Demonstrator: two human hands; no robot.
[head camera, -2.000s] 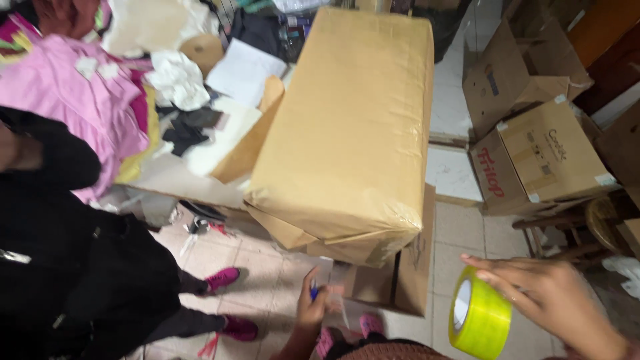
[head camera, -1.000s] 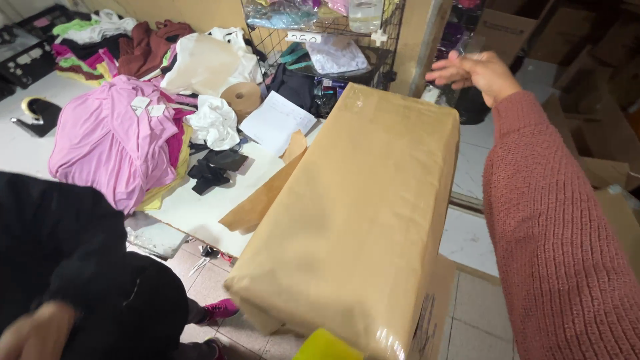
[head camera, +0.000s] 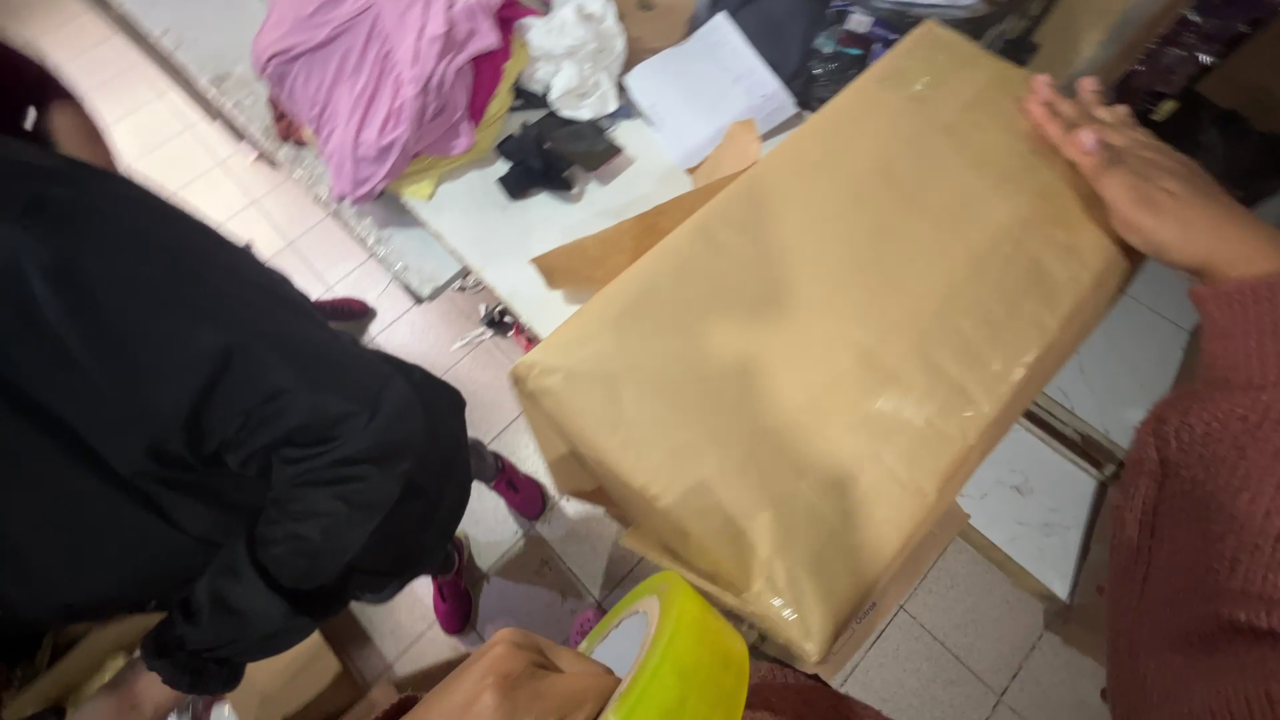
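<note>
A large box-shaped parcel wrapped in brown paper (head camera: 820, 340) lies across the middle of the view, with clear tape shining at its near corner. My right hand (head camera: 1130, 180) is spread flat against the parcel's far right edge, fingers extended and holding nothing. At the bottom, my left hand (head camera: 520, 680) grips a roll of yellow-green packing tape (head camera: 695, 650), close to the parcel's near end. Its fingertips are partly hidden behind the roll and the frame edge.
A person in black (head camera: 220, 400) stands at the left, one hand low by an open cardboard box (head camera: 290, 680). Pink fabric (head camera: 390, 90), white cloth (head camera: 575, 55), black scraps (head camera: 555, 155) and white paper (head camera: 710, 85) lie on the table (head camera: 450, 215) beyond the parcel.
Two seconds ago the tape roll was in my right hand; now my left holds it. My right hand has come down from the air onto the parcel's edge since one second ago.
</note>
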